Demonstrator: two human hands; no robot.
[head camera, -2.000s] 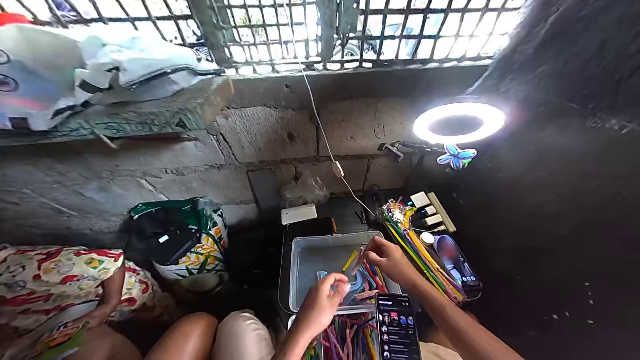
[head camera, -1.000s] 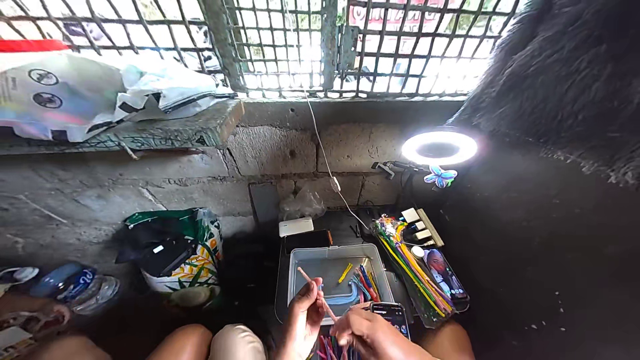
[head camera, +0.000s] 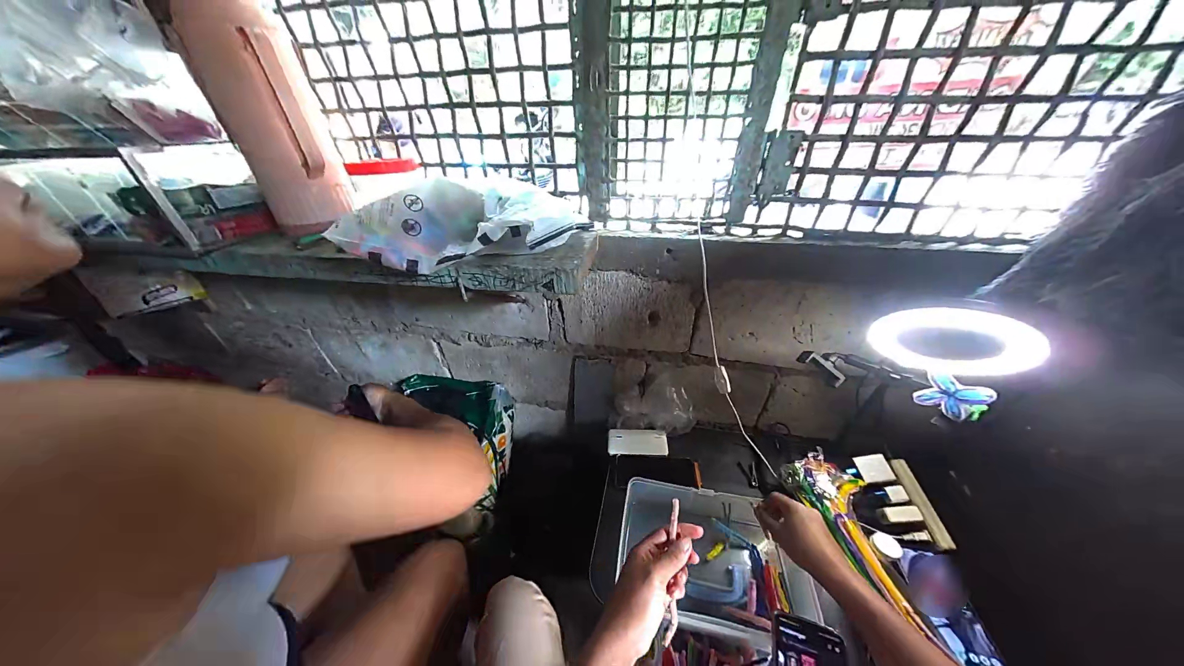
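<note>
My left hand (head camera: 661, 564) holds a thin pinkish stick-like piece (head camera: 674, 523) upright over the near left part of a clear plastic container (head camera: 638, 509). At the container's far right edge is my right hand (head camera: 784, 525), its fingers bent together; whether anything is between them cannot be told. Inside the container lie a small yellow piece (head camera: 715, 551), a blue curved piece (head camera: 717, 590) and several coloured strips. A phone (head camera: 807, 640) with a lit screen rests at the near right corner.
Bundled coloured stems (head camera: 865, 555) and a power strip (head camera: 925, 504) with plugs lie on the right. Above them glows a ring light (head camera: 959, 341). Another person's arm (head camera: 370, 462) reaches across the left, near a green patterned bag (head camera: 499, 425). A white cable (head camera: 708, 305) hangs down the block wall.
My right hand has moved away from the left hand to the container's far right edge. Another person's arm has come in at the left. The view has swung left.
</note>
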